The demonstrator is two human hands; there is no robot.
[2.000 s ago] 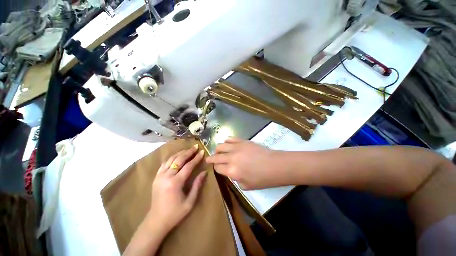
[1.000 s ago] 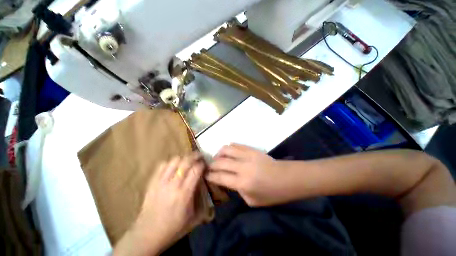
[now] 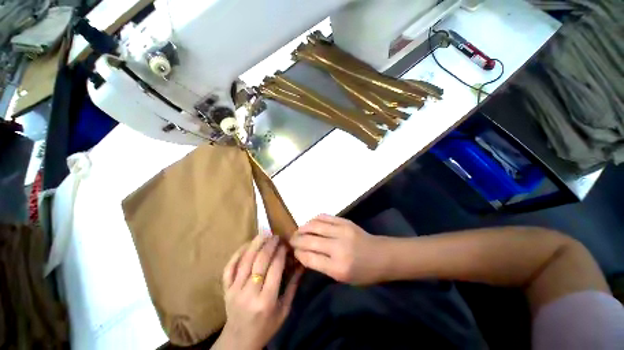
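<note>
The brown fabric panel lies flat on the white table left of the presser foot, its top corner at the foot. A narrow brown edge strip runs from the foot down to my hands, with a white gap between it and the panel. My left hand, with a yellow ring, pinches the fabric edge at the lower end. My right hand grips the edge just beside it, fingertips close to my left. The exact fold under the fingers is hidden.
The white sewing machine spans the top. Several brown zippers with gold teeth lie under its arm. A red and black tool with a dark cord lies at the table's right. A blue bin is below right; grey-olive fabric lies far right.
Both hands have moved down the edge, away from the presser foot. The edge strip has opened apart from the panel, showing a white gap. The camera view has shifted.
</note>
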